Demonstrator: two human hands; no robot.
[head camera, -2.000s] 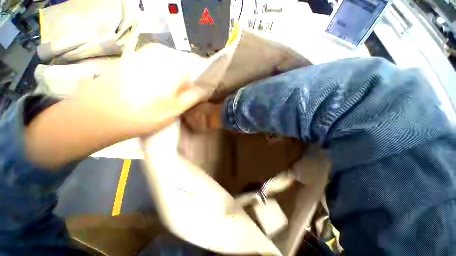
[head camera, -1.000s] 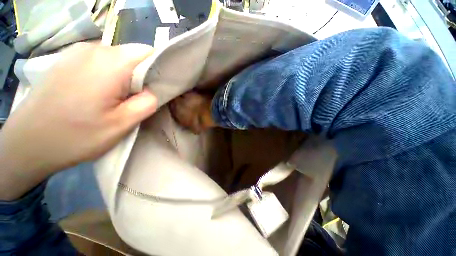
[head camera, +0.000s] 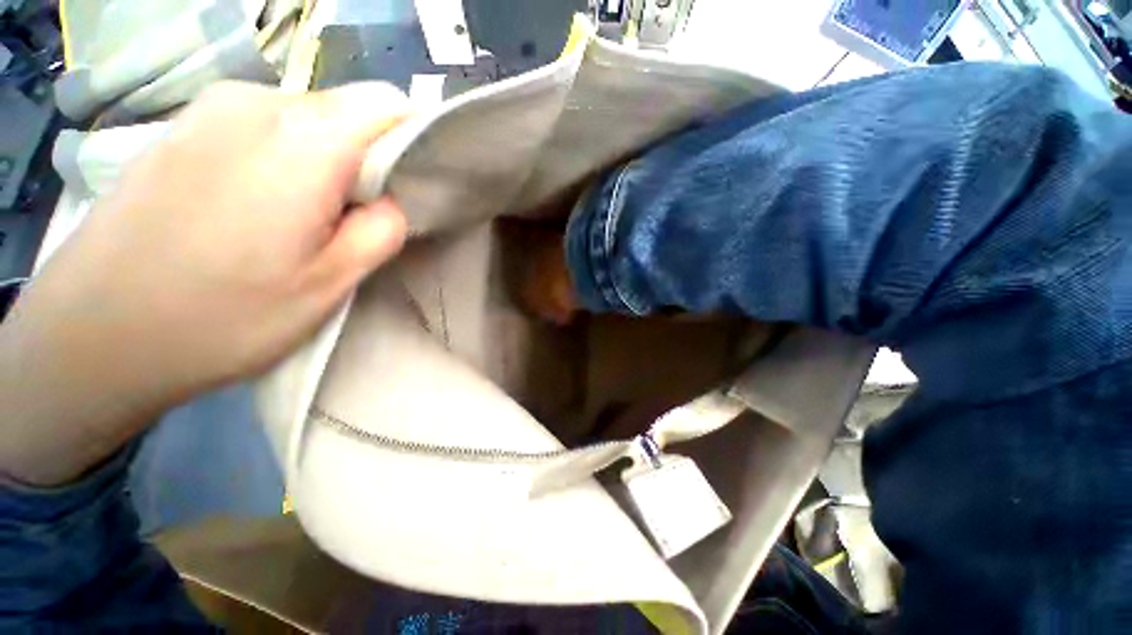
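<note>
A large beige bag (head camera: 422, 509) lies open toward me, its inside dark. My left hand (head camera: 248, 223) grips the bag's rim at the left, thumb on the inner side. My right hand (head camera: 543, 279) is deep inside the bag; only its back and wrist show in shadow, and its fingers are hidden. A dark zip line (head camera: 435, 449) runs across the lining. A pale square tag (head camera: 677, 502) hangs near the mouth.
Beige pieces with yellow edges (head camera: 161, 56) lie at the upper left. A grey machine plate (head camera: 372, 47) with white strips is behind the bag. A control tablet (head camera: 896, 22) stands at the upper right. More beige material (head camera: 857, 533) shows at the lower right.
My left hand has moved from the bag's middle to its left rim and grips it, opening the mouth wider. My right hand has gone deeper into the bag. The machine head has left the view.
</note>
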